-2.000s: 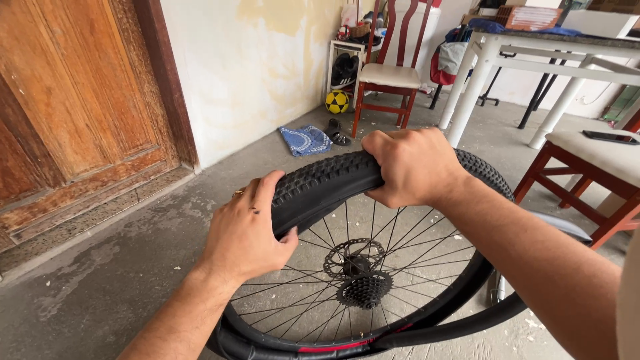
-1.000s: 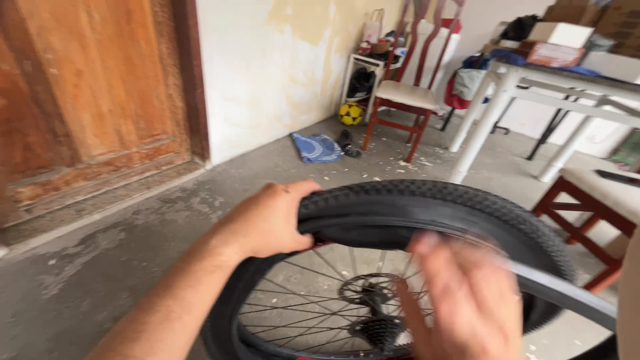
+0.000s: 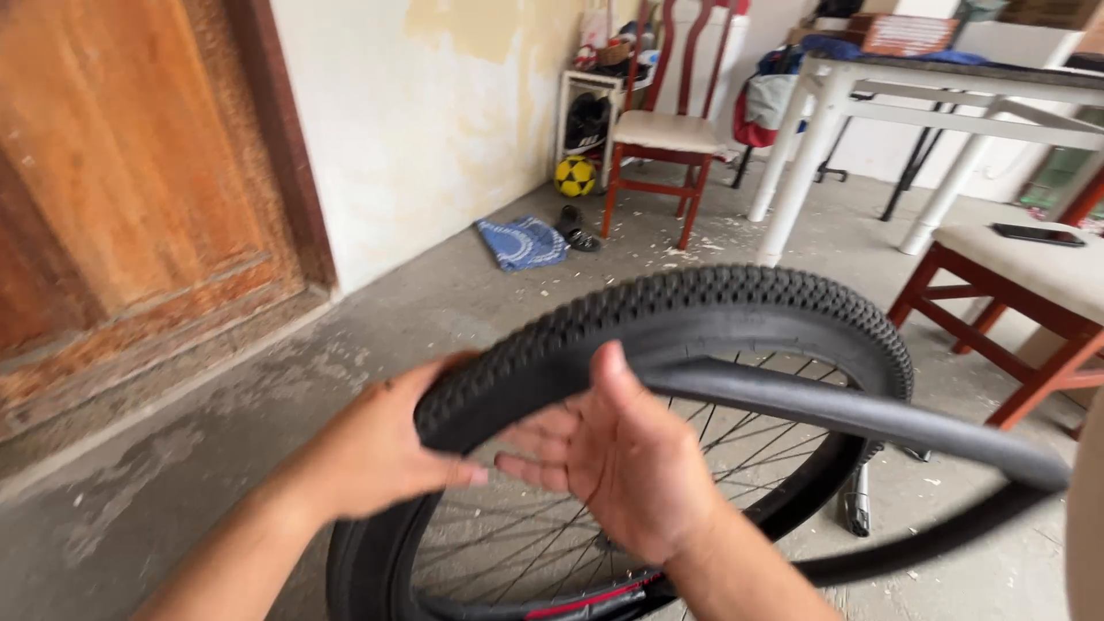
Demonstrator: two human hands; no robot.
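Note:
A knobbly black bicycle tire (image 3: 690, 306) sits loosely around a spoked wheel, whose black rim (image 3: 811, 487) bears red marking low in view. My left hand (image 3: 392, 440) grips the tire at its left upper part, thumb inside, fingers hidden behind it. My right hand (image 3: 625, 457) is raised, palm showing, fingers spread, just inside the tire and holding nothing plain to see. A dark grey inner tube (image 3: 828, 405) runs from inside the tire, passes out to the right and bends back below. My right hand and forearm hide much of the hub.
A wooden door (image 3: 129, 155) stands at left. A folded blue cloth (image 3: 523, 242), sandals (image 3: 576, 230) and a yellow ball (image 3: 574, 176) lie by the wall. Behind are a red-framed chair (image 3: 668, 129) and a white-legged table (image 3: 806, 147). A phone (image 3: 1038, 235) rests on a chair seat (image 3: 1026, 267) at right.
My right hand, gripping the tire top two seconds ago, has let go and turned palm up inside it. The tube now hangs out in a long loop at right. My left hand still holds the tire.

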